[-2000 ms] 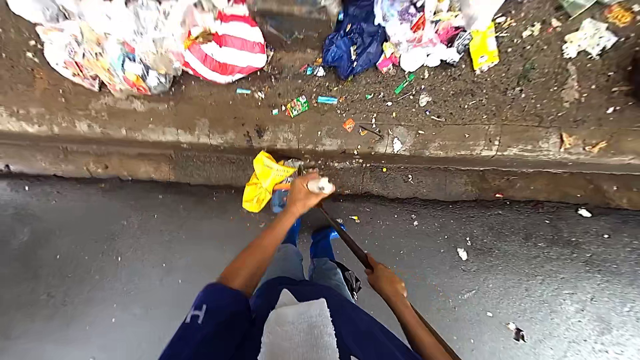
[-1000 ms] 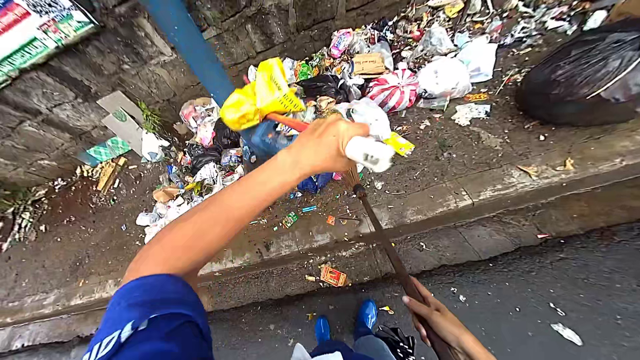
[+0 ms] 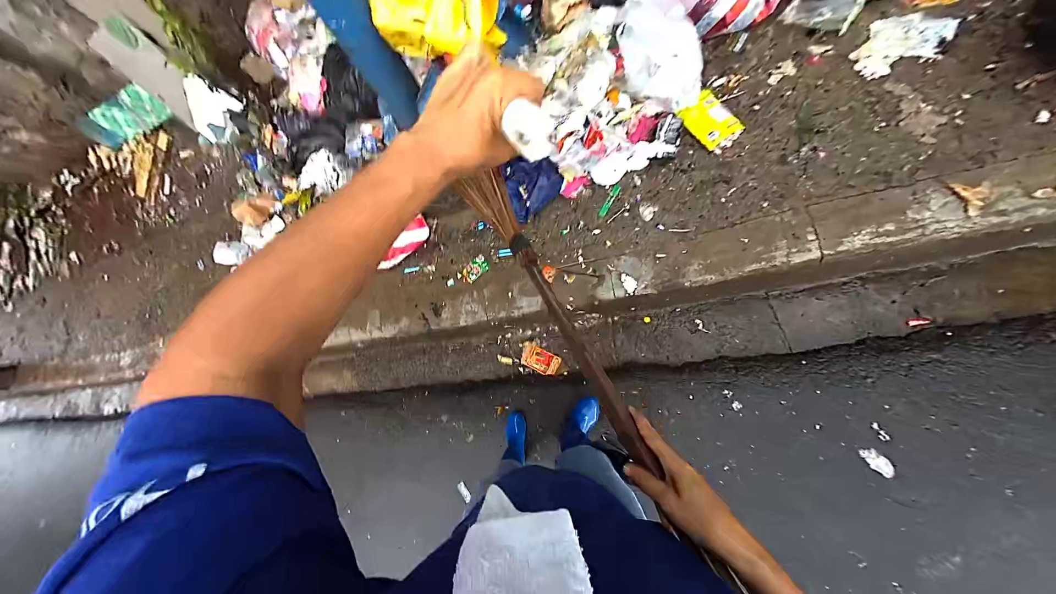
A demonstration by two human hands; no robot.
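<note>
My left hand (image 3: 474,115), arm stretched forward over the trash heap, is closed around a white-ended handle (image 3: 528,129). Beyond that hand show a yellow plastic bag (image 3: 437,29) and part of something blue; how they join the handle is hidden. In my right hand (image 3: 672,478), low at the right, is the brown shaft of a stick broom (image 3: 590,359). Its bristles (image 3: 491,202) point away from me, toward the heap, and partly pass behind my left hand. A red and yellow packet (image 3: 541,359) lies at the foot of the curb, near the shaft.
Mixed trash (image 3: 594,99) lies on the dirt strip beyond the concrete curb (image 3: 709,268). A blue pole (image 3: 371,62) rises at the upper left, near a stone wall. My blue boots (image 3: 516,433) stand on the wet asphalt. Small litter dots the road at the right.
My left hand has gone from above the curb, near my boots, out over the heap with the yellow bag. The broom's bristles now show. The view has swung and shifted.
</note>
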